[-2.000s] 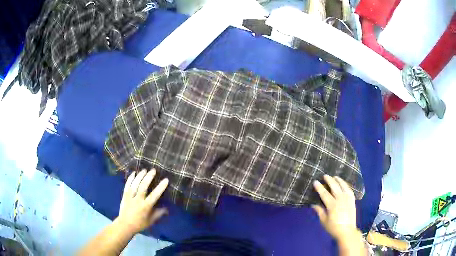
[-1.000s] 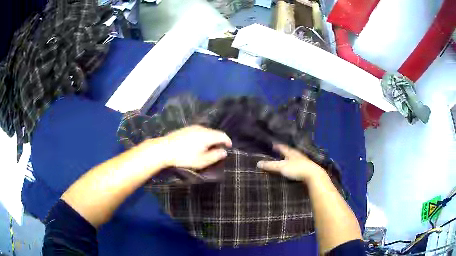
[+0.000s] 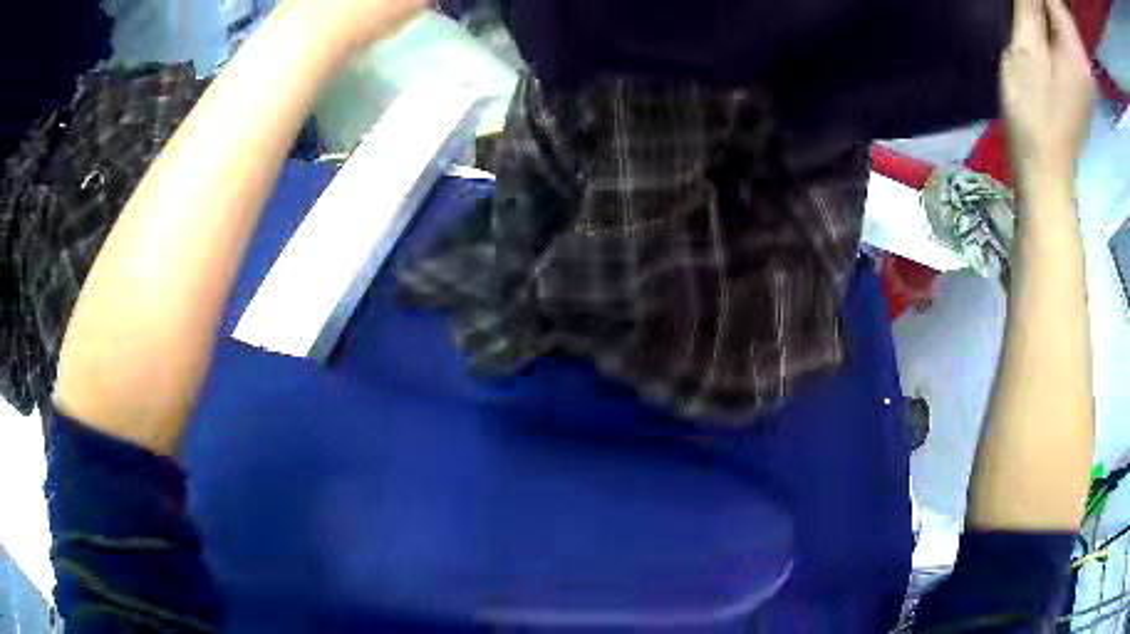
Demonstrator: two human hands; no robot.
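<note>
The plaid garment (image 3: 644, 235) is raised in front of me over the navy pressing table, blurred by motion. Its dark plain part (image 3: 768, 62) spreads across the top of the picture, cut off by the edge. Its checked part hangs below with a wavy lower edge. My right hand (image 3: 1045, 93), at the upper right, grips the right edge of the dark part. My left hand (image 3: 366, 15) is at the top edge and mostly cut off; its fingers do not show. The rounded navy pressing arm (image 3: 533, 508) lies uncovered below the garment.
A crumpled plaid pile (image 3: 62, 235) lies at the left, partly behind my left forearm. A white board (image 3: 359, 223) slants behind the pressing arm. A grey-green rag (image 3: 973, 217) hangs on the white rail (image 3: 911, 223) at the right. Red pipes (image 3: 911, 285) stand beyond it.
The garment first lay spread on the pressing arm, then was gathered by both hands. Now it is lifted up and away from me, and both arms have spread wide apart.
</note>
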